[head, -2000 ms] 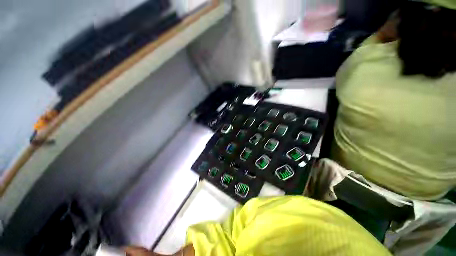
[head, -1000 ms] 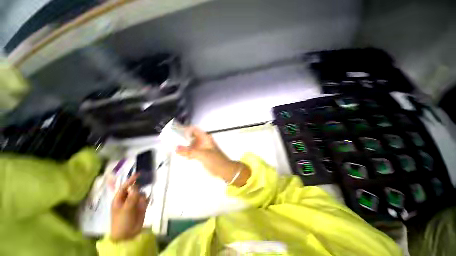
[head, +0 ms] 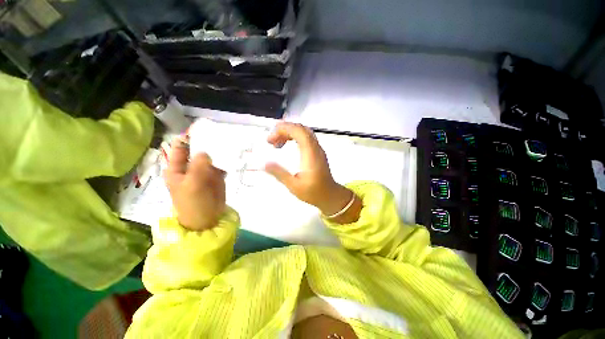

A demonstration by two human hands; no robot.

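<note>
My left hand [head: 196, 189] is over the left part of a white work sheet [head: 371, 165]. Its fingers are slightly blurred and partly bent, and whether they hold anything is unclear. My right hand [head: 308, 169] is over the middle of the sheet, thumb and fingers apart in a C shape, with nothing visible between them. Faint thin marks show on the white surface between the hands. A black component tray [head: 487, 225] with rows of small rounded squares glinting green lies right of the sheet.
Stacked black trays [head: 229, 83] stand behind the sheet. A pale bottle-like item [head: 172, 116] is at back left. A person's yellow sleeve [head: 79, 139] reaches in from the left. A black case [head: 550, 99] lies at back right. A green floor shows at lower left.
The view has swung left and steadied. The white slip in my right hand no longer shows, and those fingers are apart. The dark phone near my left hand is out of sight.
</note>
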